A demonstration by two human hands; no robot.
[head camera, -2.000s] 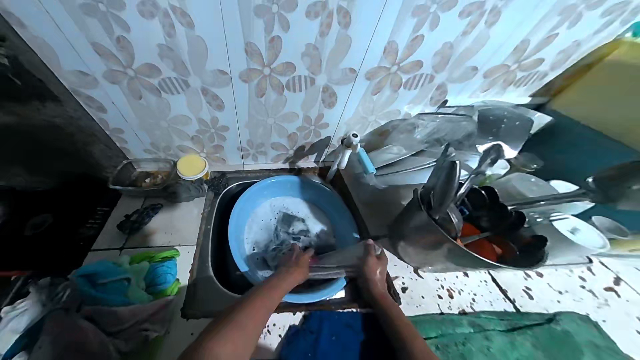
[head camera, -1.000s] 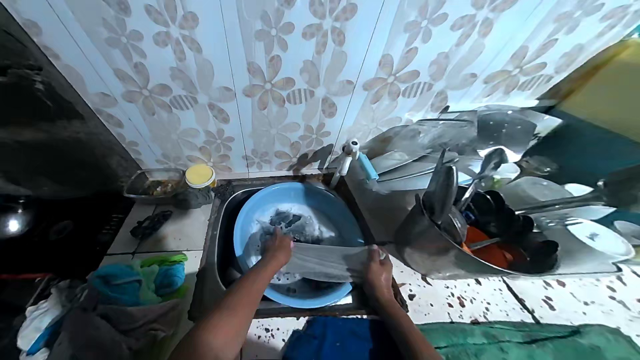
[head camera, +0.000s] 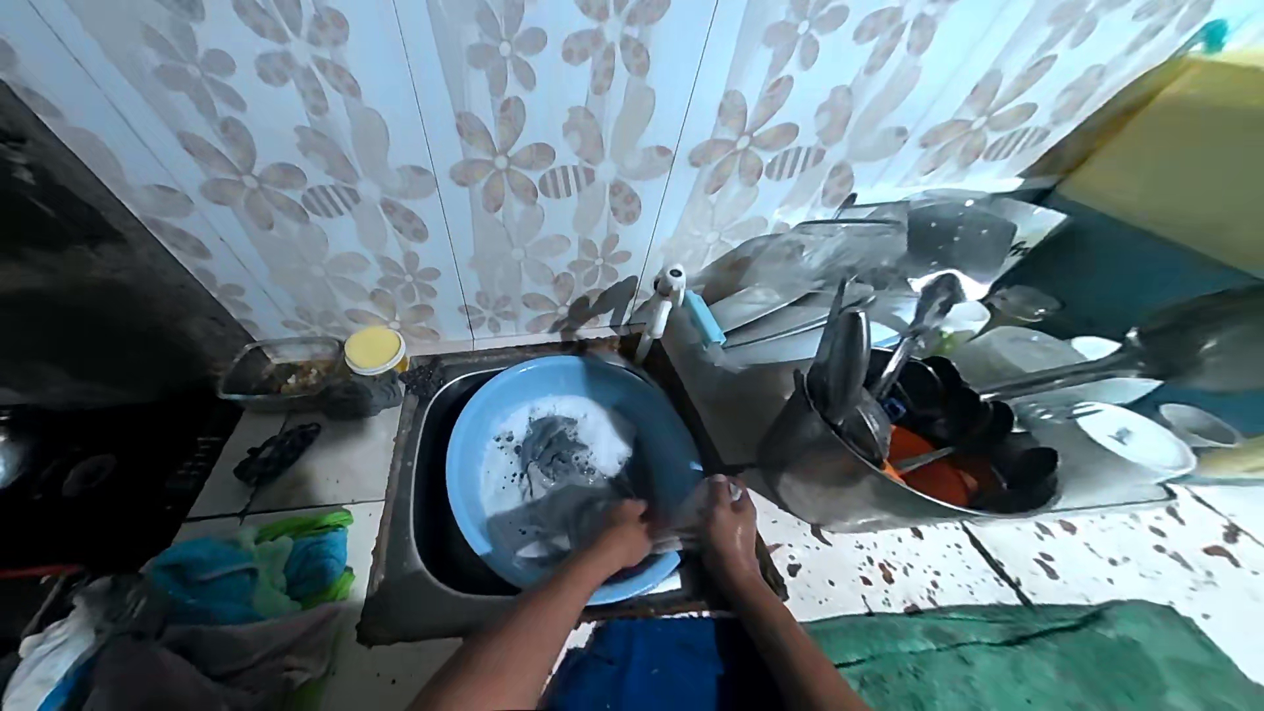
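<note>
A blue plastic basin with sudsy water sits in the metal sink. Dark, wet cloth lies in the suds. Low over the basin's right part, my left hand grips one part of a wet greyish cloth. Its other end is in my right hand, at the basin's right rim. The stretch between my hands is short and blurred.
Right of the sink stands a metal pot of utensils, with dishes behind it. A tap rises behind the basin. Left are a yellow-lidded jar, a glass dish and coloured cloths. A green cloth lies at front right.
The greyish cloth was stretched wide between my hands a second ago; now my left hand is lower and nearer my right, and the stretch between them is shorter.
</note>
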